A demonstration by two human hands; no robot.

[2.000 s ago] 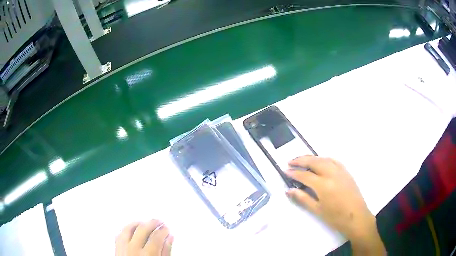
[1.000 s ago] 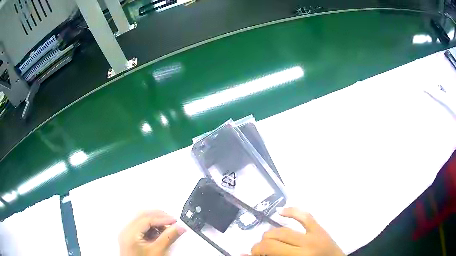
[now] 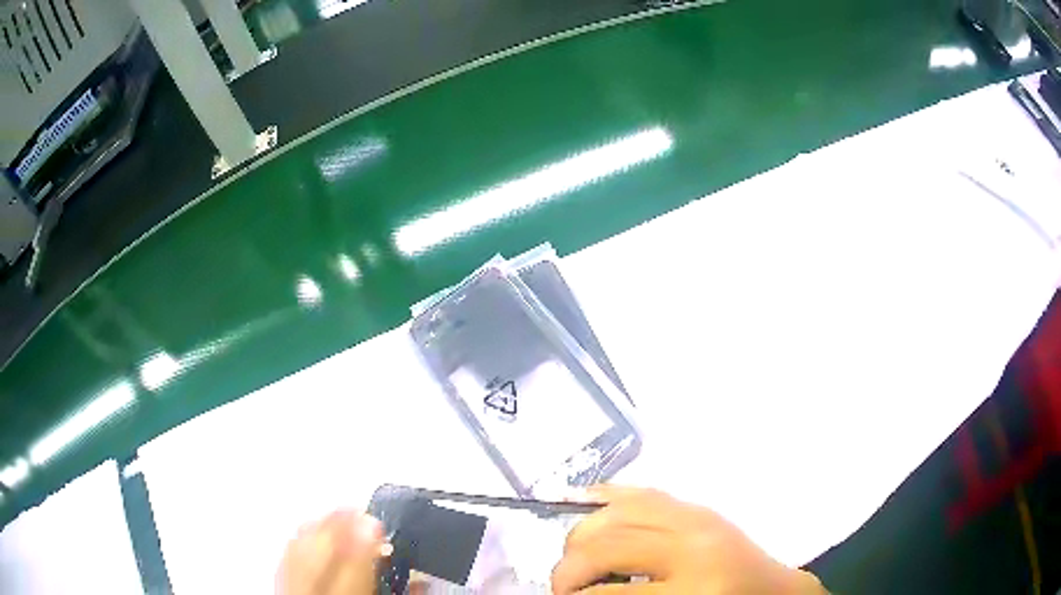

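A dark grey middle frame (image 3: 441,539) is at the bottom middle, cut off by the picture's edge. My right hand (image 3: 657,546) grips its right part. My left hand (image 3: 332,556), blurred and cut off below, is at its left end; whether it grips the frame is unclear. Beyond it, a bagged middle frame (image 3: 483,337) lies tilted, its clear bag bearing a black recycling mark (image 3: 501,399). It overlaps another bagged frame (image 3: 570,305) behind it on the right.
A white mat (image 3: 814,291) lies under the work, along the near edge of a glossy green belt (image 3: 465,151). Metal posts (image 3: 198,81) stand at upper left. A thin line-like thing (image 3: 1008,198) and dark objects (image 3: 1033,110) are at far right.
My right hand has brought the single frame from the right of the bagged frames to the near side, then lower and turned more sideways. My left hand has come to its left end.
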